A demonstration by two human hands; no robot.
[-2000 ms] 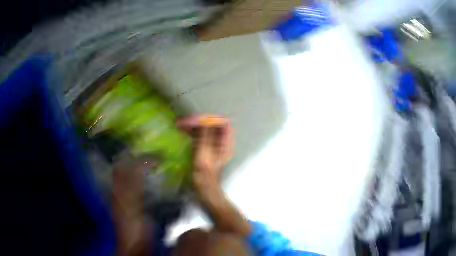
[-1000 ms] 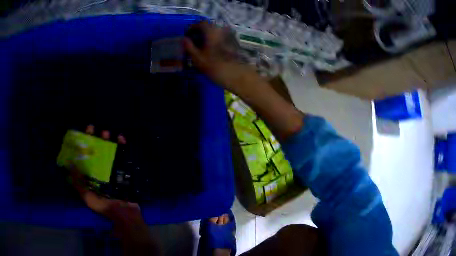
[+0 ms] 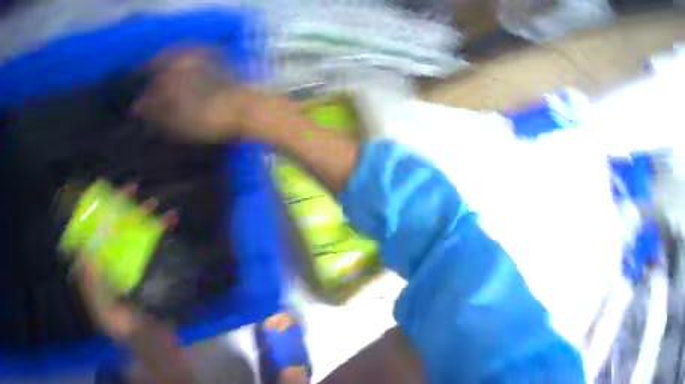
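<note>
A lime-green battery (image 3: 116, 234) lies in my left hand (image 3: 113, 311), over the dark inside of the blue plastic tote (image 3: 255, 217). My left fingertips show past the battery's upper right edge. Blur hides whether a phone lies under the battery. My right hand (image 3: 180, 97) is over the back right part of the tote, strongly blurred; whether it holds anything cannot be seen. A battery carton (image 3: 342, 289) full of lime-green packs stands to the right of the tote, partly hidden by my right forearm.
White cables and a rack connector strip (image 3: 360, 46) run behind the tote. A brown cardboard carton (image 3: 556, 60) is at the upper right. Blue objects (image 3: 635, 217) and white cords (image 3: 650, 330) are at the far right. A foot in a blue sandal (image 3: 282, 349) is at the tote's near corner.
My right hand has moved left and down from the tote's back right corner, and the grey piece seen there no longer shows. My left hand still holds the green battery. The view has shifted and blurred.
</note>
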